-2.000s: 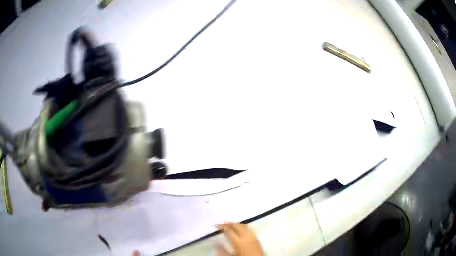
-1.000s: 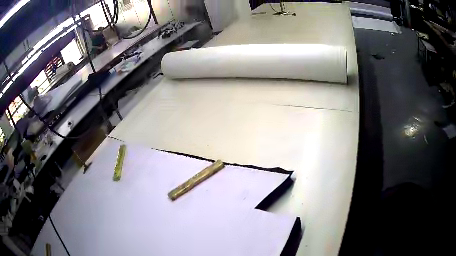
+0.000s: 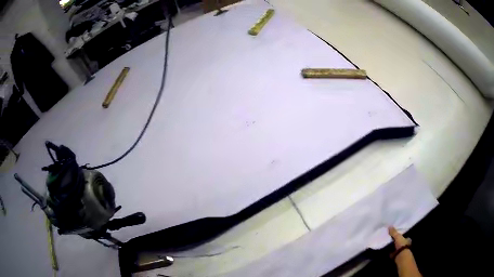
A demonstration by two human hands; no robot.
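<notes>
The cutting machine (image 3: 86,195) stands at the lower left, its black handle (image 3: 127,221) pointing right. Its shiny metal base plate (image 3: 154,263) shows below the handle. White marker paper (image 3: 216,119) covers the dark fabric lay (image 3: 303,181), whose black layered edge is exposed. A long white-topped cut strip (image 3: 336,232) lies apart from the lay, along the table's near edge. My right hand (image 3: 398,238), with a dark red band at the wrist, grips its near edge; some fingers are hidden under it. My left hand is not in view.
Yellowish weights lie on the paper at upper right (image 3: 333,73), top (image 3: 261,22), left (image 3: 116,87) and lower left (image 3: 51,243). The power cord (image 3: 160,97) runs across the paper to the machine. A large paper roll (image 3: 444,46) lies across the table (image 3: 428,97) at upper right.
The view has swung up the table and back. The strip along the near side is now separated from the lay, exposing the dark edge. My right hand is back in view, on the strip.
</notes>
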